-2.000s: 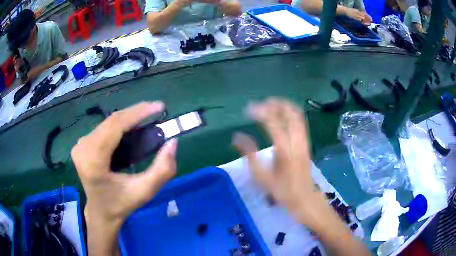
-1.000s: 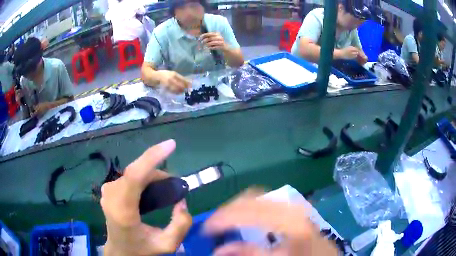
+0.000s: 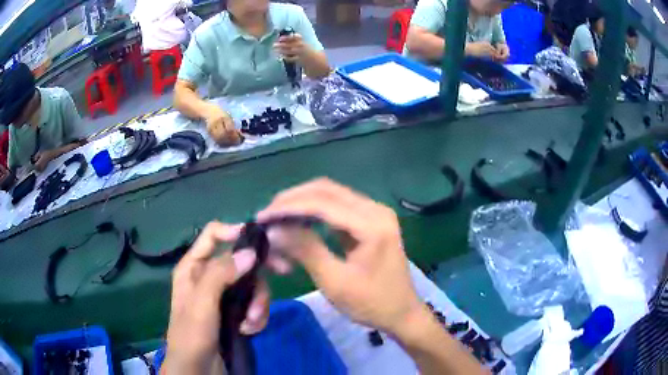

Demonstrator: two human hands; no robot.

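My left hand grips a dark curved headband, which hangs down past the palm toward the bottom edge. My right hand is at the band's upper end, its fingers closed around that end and a dark strip; the fingers hide the exact contact. The blue parts tray lies below and behind my hands, largely covered. Small black end pieces lie scattered on the white sheet to the right.
Curved bands lie on the green conveyor belt ahead. A clear plastic bag, a blue-capped bottle and white tissue are at right. A second blue tray is at lower left. A green post and seated people are opposite.
My right hand has come up from over the tray to the band in my left hand. The band now points downward, and its white faces no longer show. The view has shifted.
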